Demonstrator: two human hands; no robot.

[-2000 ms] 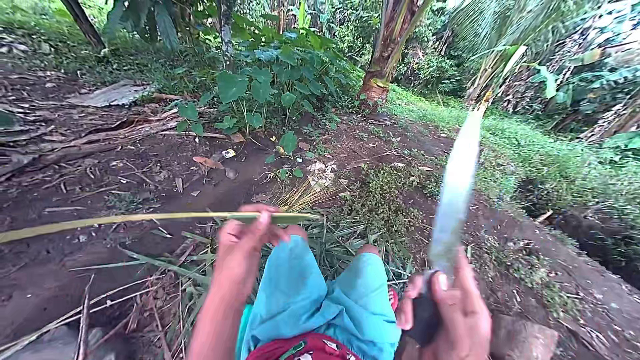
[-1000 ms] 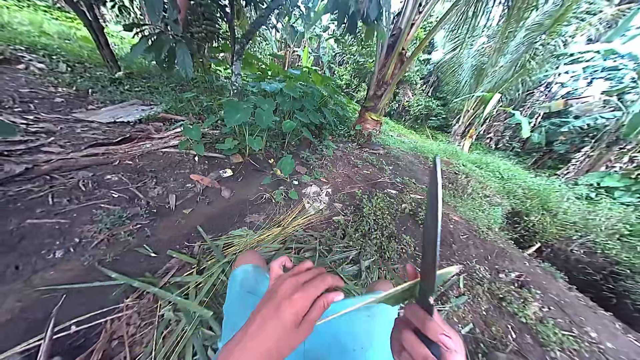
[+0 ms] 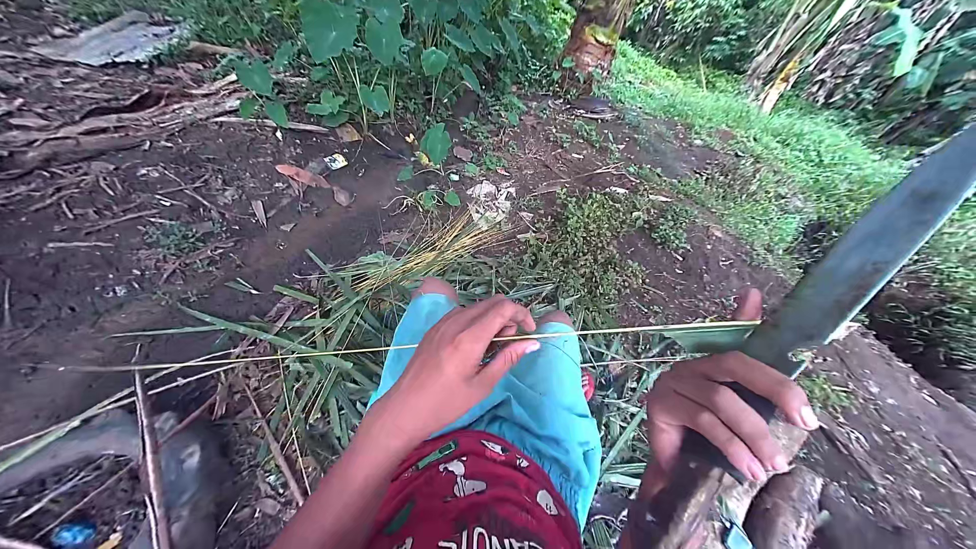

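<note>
Between its thumb and fingers, my left hand (image 3: 469, 351) pinches a thin yellow-green leaf midrib (image 3: 610, 332) above my lap. The midrib runs left past my knees and right to the knife, where a strip of green leaf blade (image 3: 709, 336) is still joined to it. My right hand (image 3: 717, 412) grips the dark handle of a large machete (image 3: 862, 252), whose wide metal blade points up to the right. The leaf's right end meets the blade near the handle; the exact contact is partly hidden by the fingers.
Cut green leaf strips (image 3: 328, 381) lie around my legs, with a bundle of thin yellow midribs (image 3: 435, 255) beyond my knees. Logs (image 3: 785, 507) lie at the lower right. A stone-like rim (image 3: 76, 450) and sticks are at the lower left. A tree trunk (image 3: 591, 49) stands ahead.
My left hand has moved away from the machete along the leaf. The machete, upright one second ago, now leans to the right. The view has tilted downward.
</note>
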